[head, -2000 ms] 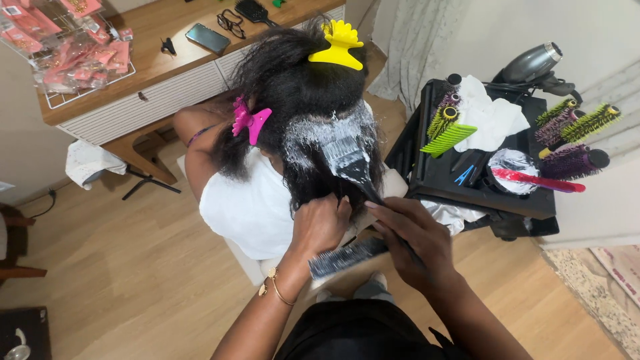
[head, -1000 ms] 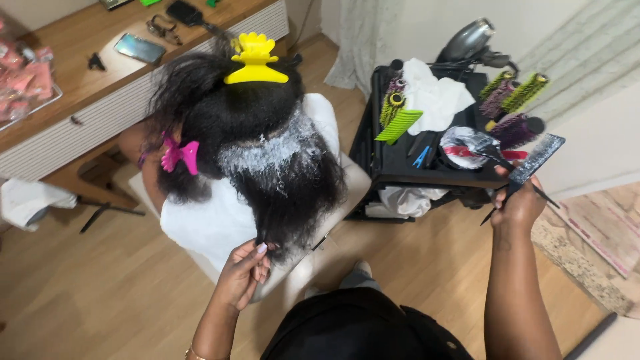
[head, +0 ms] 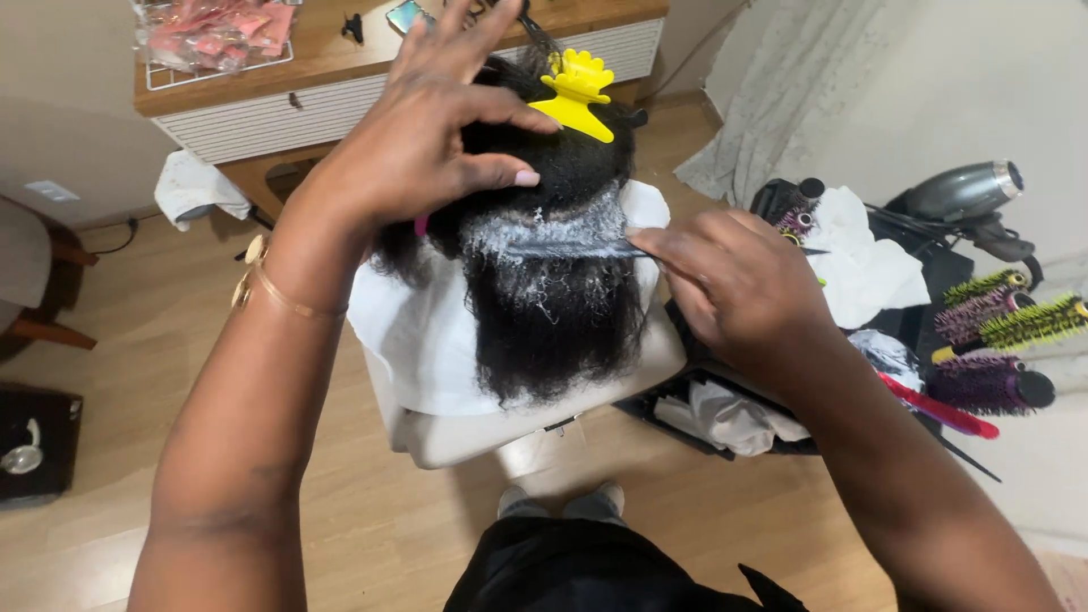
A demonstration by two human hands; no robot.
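Note:
A seated person's dark hair [head: 552, 331] hangs down the back, with white cream [head: 552, 229] spread in a band across it. My right hand [head: 739, 280] grips a dark comb [head: 578, 250], which lies level across the creamed hair. My left hand [head: 433, 127] is over the head's left side, fingers spread and holding nothing; its thumb and forefinger are at the hair above the cream. A yellow claw clip [head: 578, 95] holds hair at the top, close to that forefinger. Only a bit of a pink clip [head: 421, 224] shows beneath my left hand.
To the right, a black trolley [head: 935, 255] carries a hair dryer [head: 960, 191], several round brushes [head: 1033, 327], white paper [head: 875, 255] and a red-handled tool [head: 939, 406]. A wooden desk [head: 340, 42] stands beyond the person, with a phone [head: 410, 15] and pink packets [head: 221, 34].
My right hand has come from beside the trolley to the hair with the comb, and no longer holds the tint brush. My left hand has let go of the hair ends and risen to the head.

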